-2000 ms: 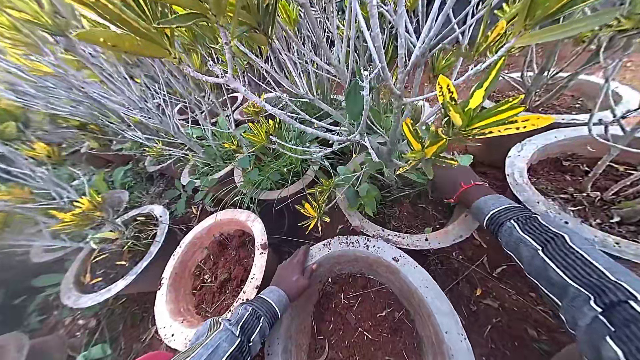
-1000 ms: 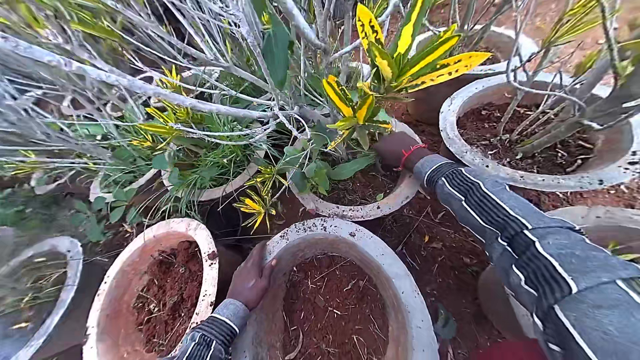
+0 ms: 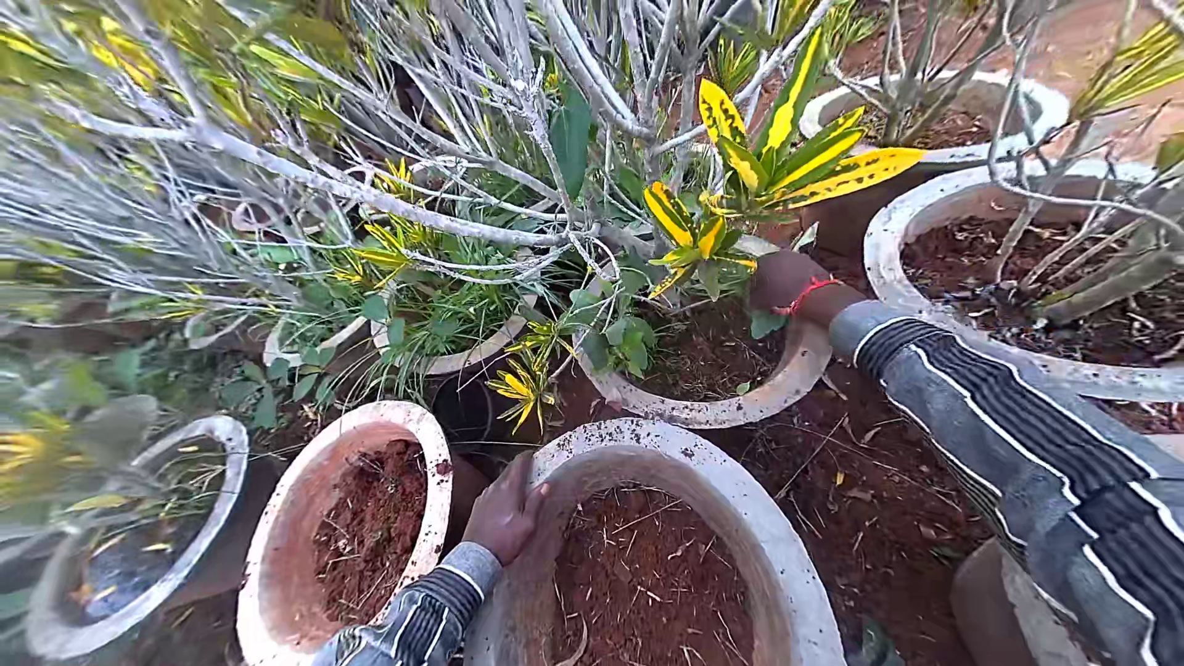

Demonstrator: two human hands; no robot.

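My left hand (image 3: 507, 511) rests on the left rim of a large round planter (image 3: 680, 442) holding red soil, its fingers against the wall. My right hand (image 3: 784, 280), with a red thread at the wrist, reaches into the planter behind (image 3: 754, 407), at its right inner side. Its fingers are hidden under croton leaves (image 3: 795, 166), so whether they grip anything cannot be told. That planter holds soil, broad-leaved green weeds (image 3: 629, 342) and a croton's pale woody stems. Both sleeves are grey with dark ribbed bands.
Another soil-filled planter (image 3: 435, 462) stands left of the front one. A planter with grass (image 3: 472, 356) is behind it. Bare croton branches (image 3: 370, 194) spread across the upper left. More planters (image 3: 893, 250) stand at the right, and one (image 3: 227, 462) at the far left.
My left hand stays on the front planter's rim, and my right hand remains at the planter behind. The view has shifted somewhat between frames.
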